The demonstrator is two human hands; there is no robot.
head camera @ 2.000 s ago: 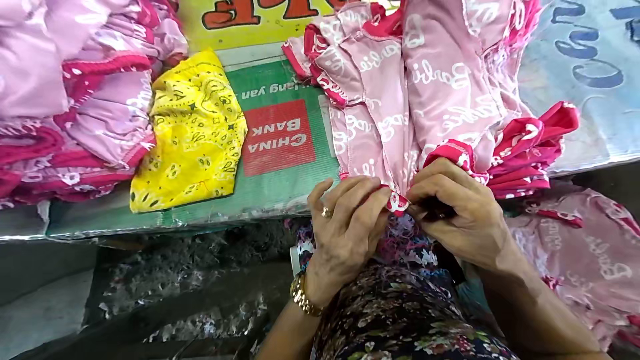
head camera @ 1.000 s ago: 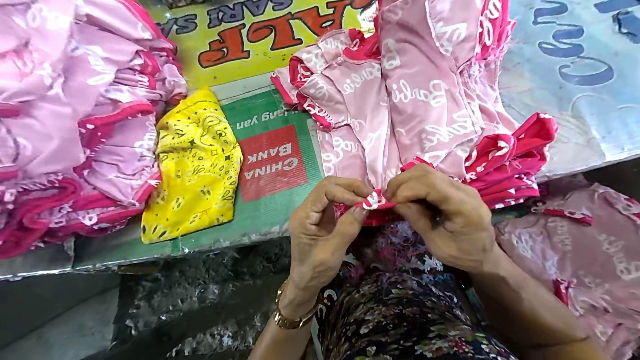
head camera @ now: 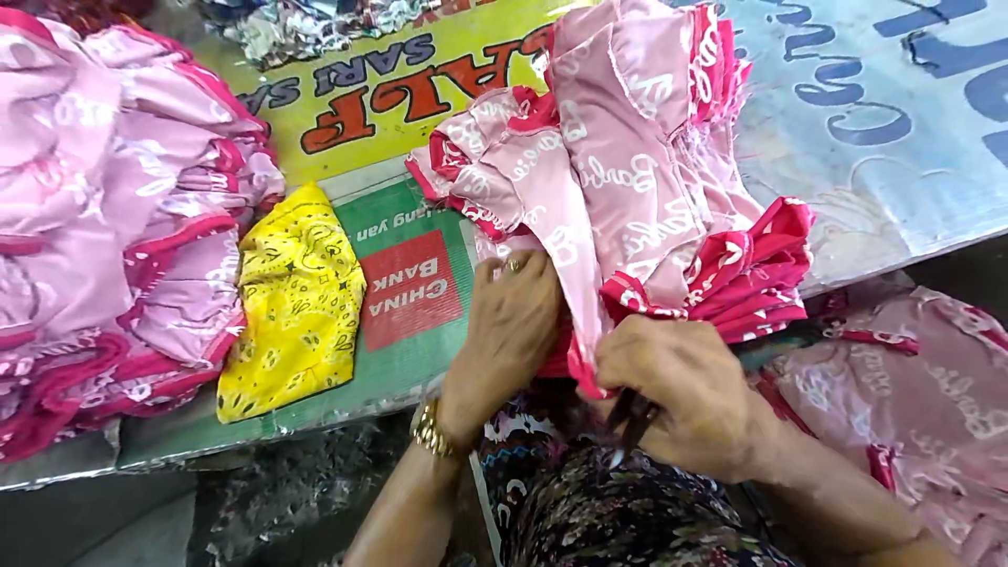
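Observation:
A pink printed garment with dark pink trim lies at the table's front edge, its narrow trimmed end hanging toward me. My right hand pinches that end between thumb and finger and also holds a small dark metal tool, perhaps thread snips, pointing down out of its palm. My left hand, with a ring and a gold-coloured watch, rests on the garment's left part; its fingertips are partly hidden by the cloth. Just right of the garment lies a stack of similar pink pieces with bunched trim.
A large heap of pink garments lies at the left, beside a folded yellow patterned cloth. Fabric scraps sit at the back. Printed sheets cover the table. More pink garments lie below its edge at the right.
My left hand has left the trimmed end beside my right hand and moved up and left onto the garment. My right hand still pinches the trim; the dark tool now points downward.

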